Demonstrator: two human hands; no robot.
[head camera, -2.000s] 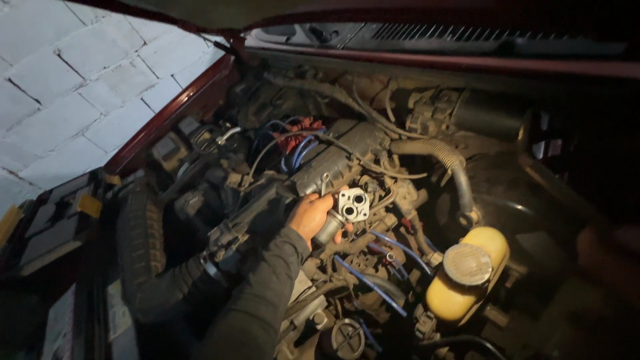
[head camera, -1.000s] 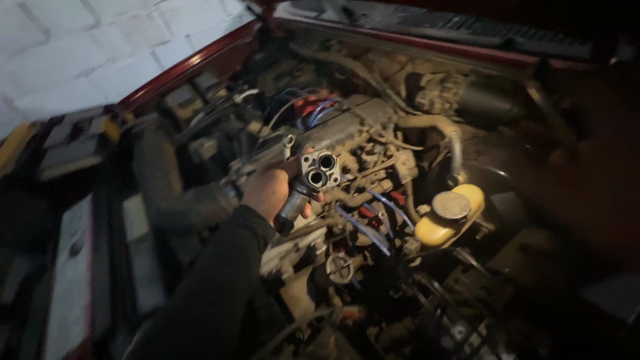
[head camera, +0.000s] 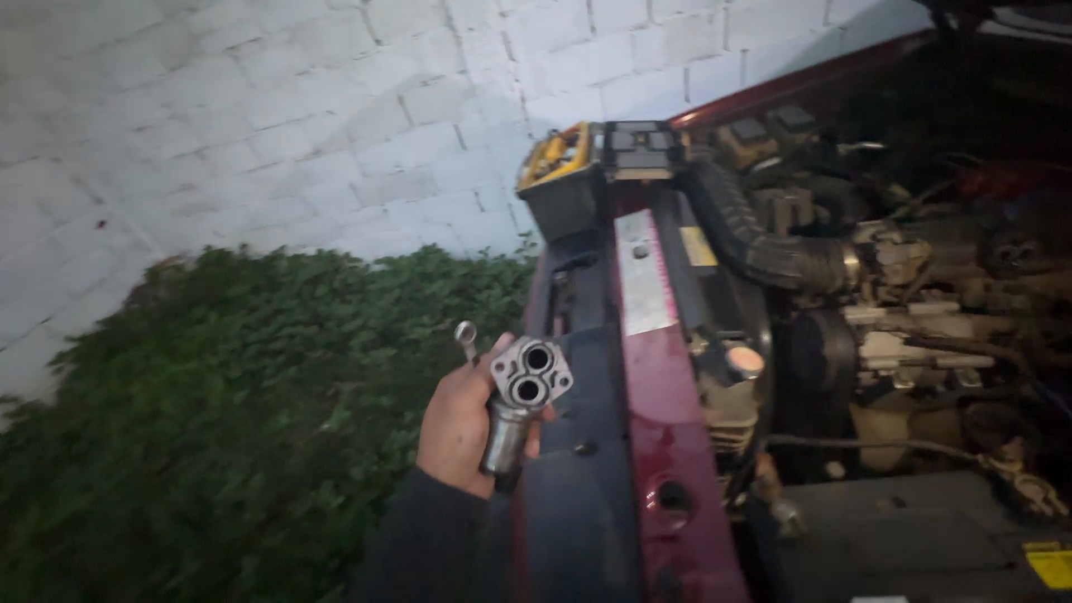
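Observation:
My left hand (head camera: 456, 427), in a dark sleeve, is closed around a metal valve (head camera: 529, 381) with a flat flange and two round ports facing the camera. The valve's cylindrical body points down along the palm. The ring end of a wrench (head camera: 466, 335) sticks up behind the thumb, in the same hand. The hand is just left of the car's front panel (head camera: 670, 394), over the grass side. My right hand is out of view.
A tool organizer box (head camera: 565, 205) with a yellow rim stands at the panel's far end. The open engine bay, with a ribbed air intake hose (head camera: 737, 226) and a battery (head camera: 888, 536), lies at right. Green plants (head camera: 251, 402) and a white block wall (head camera: 335, 126) are at left.
My left hand has moved from over the engine to beside the car's front, still holding the valve. The view has swung left, to the wall and plants.

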